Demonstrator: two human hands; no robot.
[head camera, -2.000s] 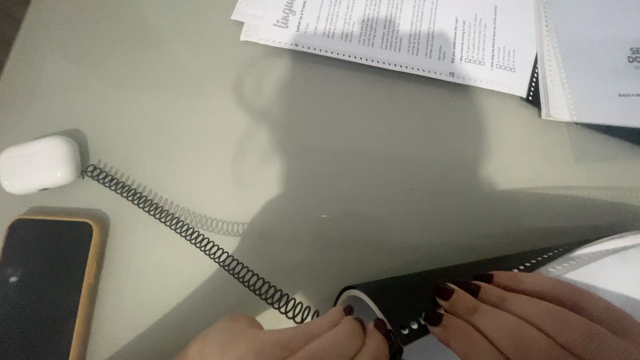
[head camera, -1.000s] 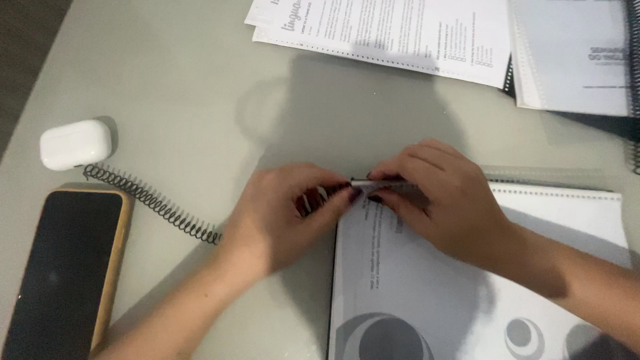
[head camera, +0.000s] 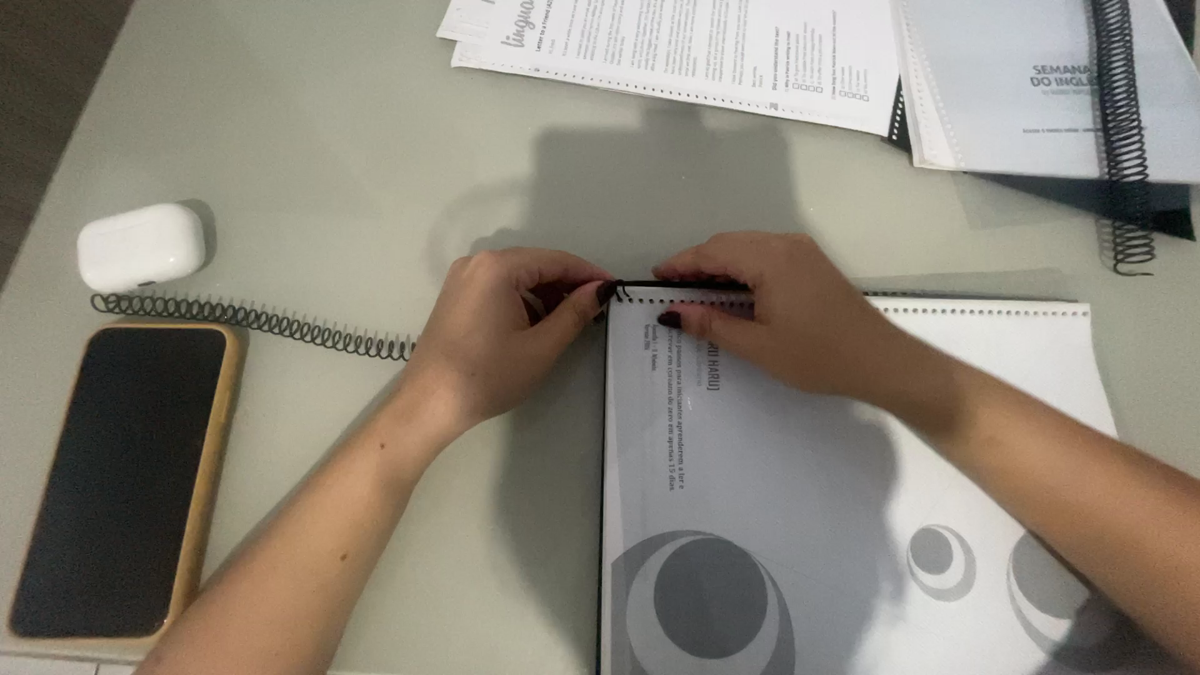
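Note:
My left hand (head camera: 511, 333) pinches the end of a black spiral binding coil (head camera: 272, 319) at the top left corner of a punched document (head camera: 759, 450). From behind this hand the coil runs left over the table. The document lies flat under a clear cover, its row of holes along the top edge. My right hand (head camera: 769, 314) holds that edge just right of the corner, thumb on the cover and fingers behind. A short bit of coil shows at the corner holes; how many holes it passes through cannot be told.
A phone in a tan case (head camera: 122, 478) lies at the left, below a white earbud case (head camera: 141, 246). Loose punched sheets (head camera: 656, 56) lie at the top. At the upper right are another punched document (head camera: 1012, 103) and a second black coil (head camera: 1120, 141).
The document, earlier held with its black back sheet curled up at the lower right, now lies flat with its printed cover showing. Both hands have moved up to its top left corner.

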